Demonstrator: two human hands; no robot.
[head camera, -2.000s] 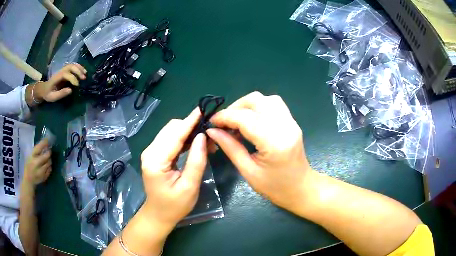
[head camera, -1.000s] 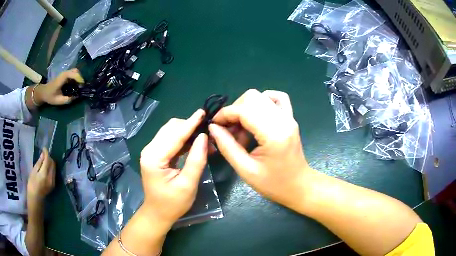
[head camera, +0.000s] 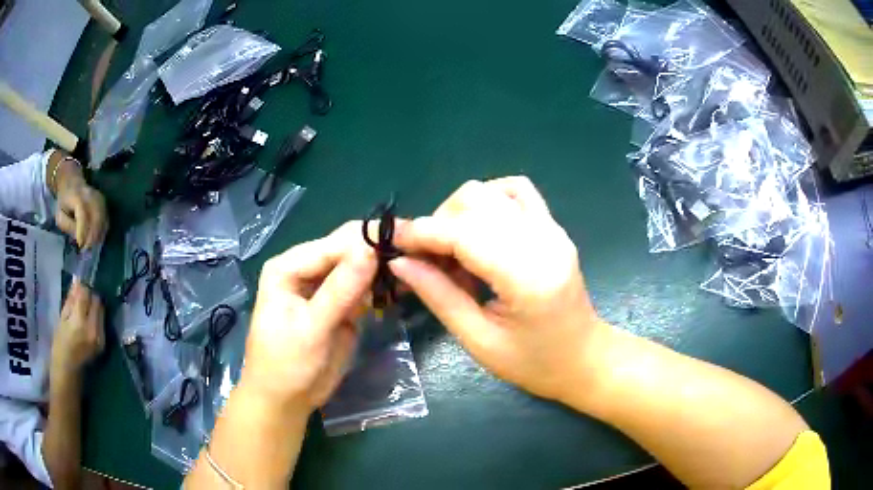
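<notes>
A short black cable (head camera: 385, 230), folded into a small loop, is held upright between my two hands over the middle of the table. My left hand (head camera: 308, 321) pinches it from the left with thumb and fingers. My right hand (head camera: 517, 287) pinches it from the right with thumb and index finger. A small yellowish tip shows at the cable's lower end. A flat clear zip-lock bag (head camera: 376, 388) lies on the green table below the cable, partly hidden by my left hand.
Loose black cables (head camera: 215, 144) lie upper left, with empty bags (head camera: 218, 62) beside them. Bagged cables (head camera: 218, 330) lie at left; a shiny pile of bagged cables (head camera: 713, 144) lies right. Another person's hands (head camera: 81, 211) are at far left. A vented grey box (head camera: 814, 86) is upper right.
My left hand has shifted slightly left and down, uncovering more of the bag. The cable now stands more upright, its lower end visible. The other person's hand has left the cable pile.
</notes>
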